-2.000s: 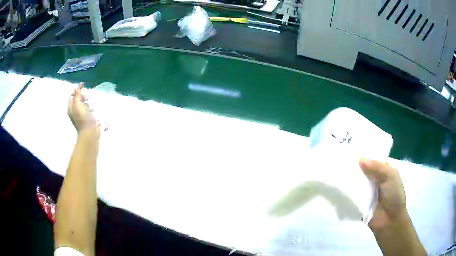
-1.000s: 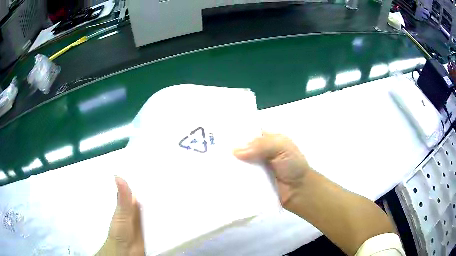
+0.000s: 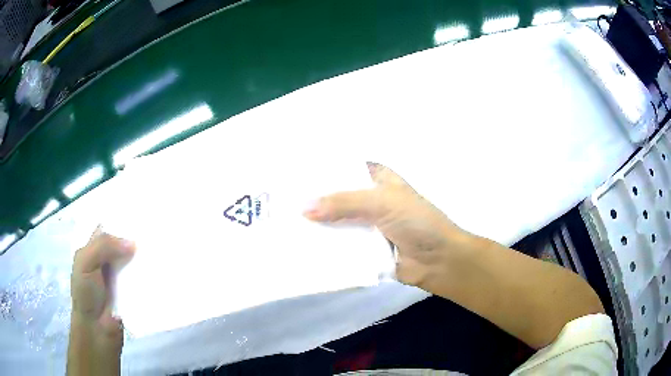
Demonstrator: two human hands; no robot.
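Note:
A white stack of poly bags (image 3: 221, 264) with a small black triangular recycling mark lies low over the foam-covered bench, left of centre. My left hand (image 3: 99, 275) grips its left edge, thumb on top. My right hand (image 3: 390, 220) is at its right edge, thumb and fingers on the top face near the mark, the palm against the side. The fingers under the stack are hidden. The stack's outline partly merges with the bright white foam sheet (image 3: 471, 132).
The green conveyor belt (image 3: 279, 55) runs behind the bench. A white tray with dark holes (image 3: 640, 235) stands at the right edge. A black electrical device (image 3: 631, 44) and a clear-wrapped white bundle (image 3: 614, 81) are at the far right. A crumpled plastic bag (image 3: 35, 82) lies far left.
The stack was in my right hand alone; my left hand came to its left side. Both hands now hold it lower and flatter. The view has turned right and tilted down.

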